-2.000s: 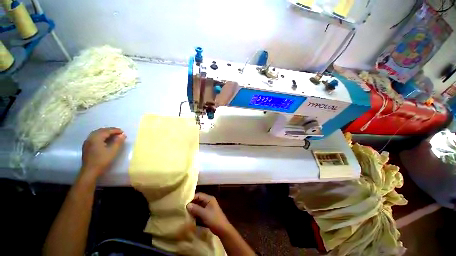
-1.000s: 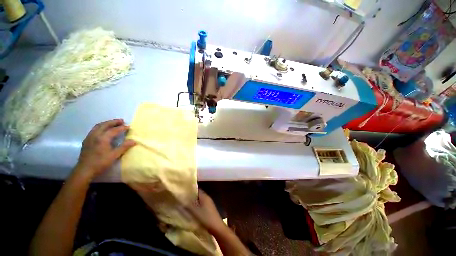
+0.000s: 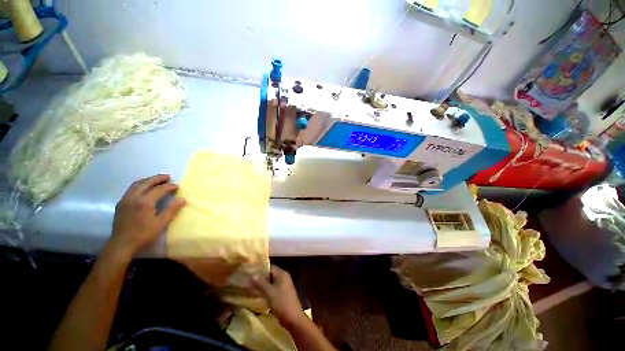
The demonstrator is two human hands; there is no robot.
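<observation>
The yellow fabric strip point(image 3: 223, 206) lies flat on the white table, its far right corner beside the presser foot and needle area point(image 3: 274, 164). It hangs over the table's front edge. My left hand point(image 3: 145, 211) rests on the table at the strip's left edge, fingers apart, fingertips touching or close to the cloth. My right hand point(image 3: 275, 291) holds the strip's right edge just below the table edge. The sewing machine point(image 3: 384, 140) has a lit blue control panel point(image 3: 375, 140).
A cream stringy bundle point(image 3: 103, 110) lies at the table's left. A small compartment tray point(image 3: 452, 227) is set in the right end. Bunched pale yellow cloth point(image 3: 480, 281) hangs right of the table. A thread cone point(image 3: 26, 22) stands at the upper left.
My left hand has moved right to the strip's left edge since the oldest frame. The strip has spread wider towards the left. My right hand remains at its right edge below the table.
</observation>
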